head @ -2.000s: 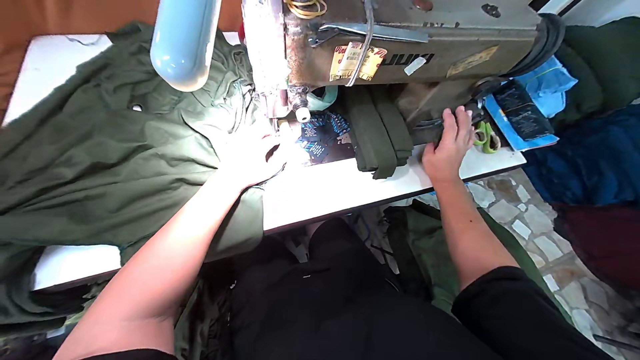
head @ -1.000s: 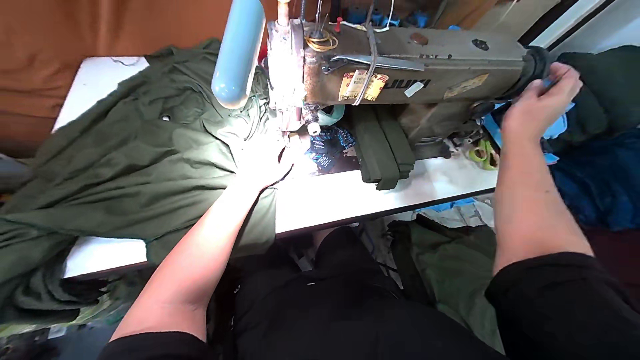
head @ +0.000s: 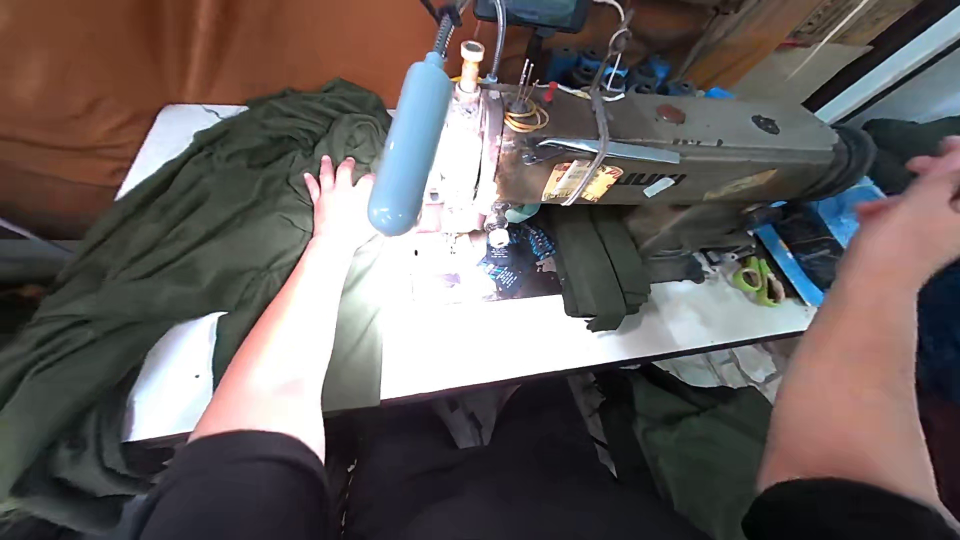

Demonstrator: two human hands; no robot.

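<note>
My left hand (head: 339, 202) rests with spread fingers on a dark green garment (head: 217, 225), left of the needle area of a Juki sewing machine (head: 660, 161). The garment drapes over the left of the white table and past its front edge. My right hand (head: 911, 214) is in the air at the right edge, near the machine's handwheel (head: 855, 156); nothing shows in it, and part of it is out of frame. Folded dark green fabric strips (head: 600, 262) lie under the machine's arm. Metal tweezers (head: 611, 150) are strapped to the machine.
A blue-grey lamp (head: 412, 146) hangs left of the machine head. Green-handled scissors (head: 759, 281) and a blue packet (head: 791, 255) lie at the right of the white table (head: 465, 341). Thread spools (head: 600, 71) stand behind. More green cloth (head: 697, 442) hangs below the front edge.
My right hand went from the table beside the machine up to the handwheel, and is now farther right, off it. My left hand has moved from beside the needle back onto the garment.
</note>
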